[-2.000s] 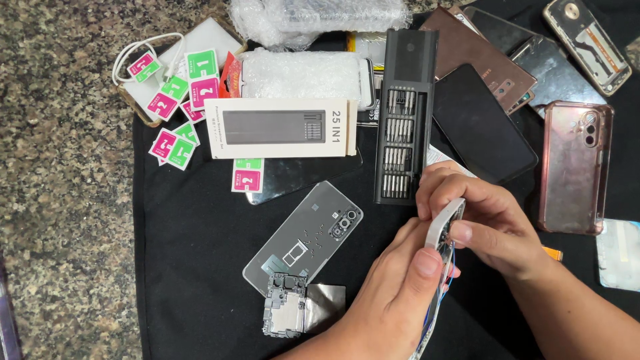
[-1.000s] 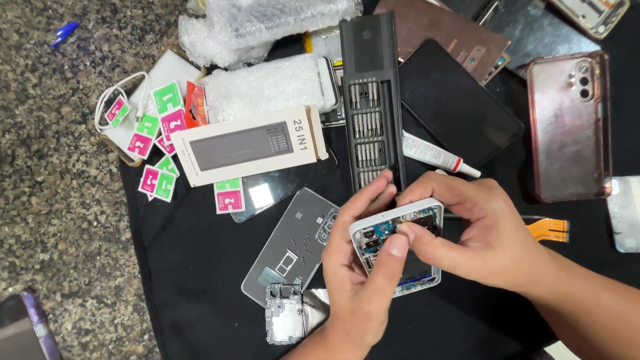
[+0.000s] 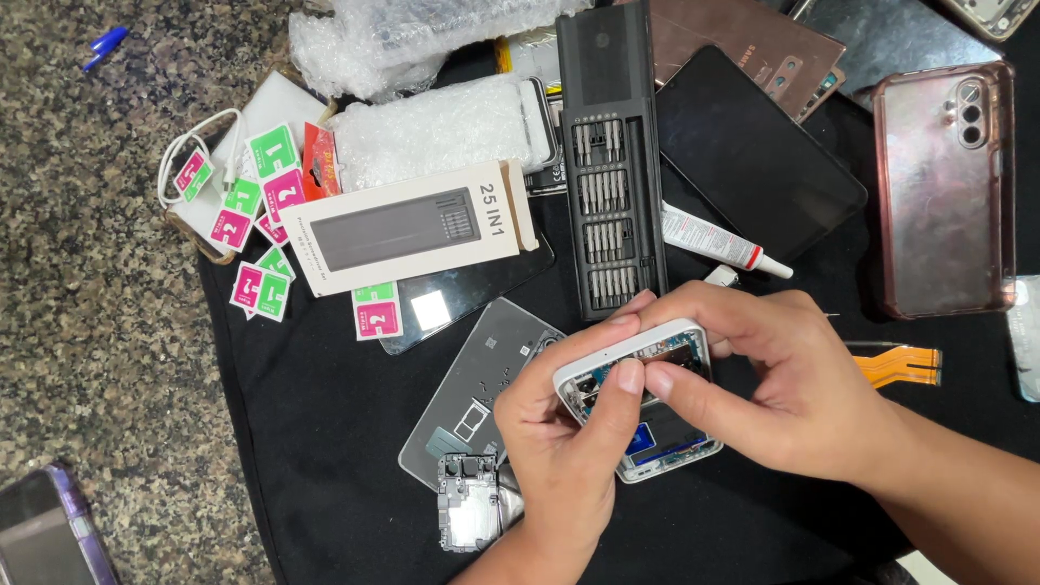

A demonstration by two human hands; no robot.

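Both hands hold an opened smartphone point(image 3: 682, 443) with a white frame, its circuit board and battery showing. My left hand point(image 3: 573, 422) grips the left side, thumb on the board area. My right hand point(image 3: 756, 382) holds the upper right side, its thumb tip beside the left thumb. What lies under the thumbs is hidden. Left of the hands, a grey phone back cover point(image 3: 463, 390) carries small screws and a SIM tray point(image 3: 471, 419). A metal and plastic phone inner cover point(image 3: 469, 504) lies below it. A precision screwdriver bit case point(image 3: 613, 179) stretches above the hands.
Around them lie a white screwdriver-set box point(image 3: 406, 227), bubble-wrapped items point(image 3: 439, 130), a glue tube point(image 3: 715, 237), a black phone screen point(image 3: 756, 154), a clear pinkish phone case point(image 3: 942, 195), an orange flex cable point(image 3: 902, 366) and wipe packets point(image 3: 260, 284). A purple-edged phone point(image 3: 53, 528) rests on the granite.
The phone, seen edge-on two seconds ago, now shows its open inside. My right thumb has shifted off the board's middle to beside my left thumb. The view has moved somewhat.
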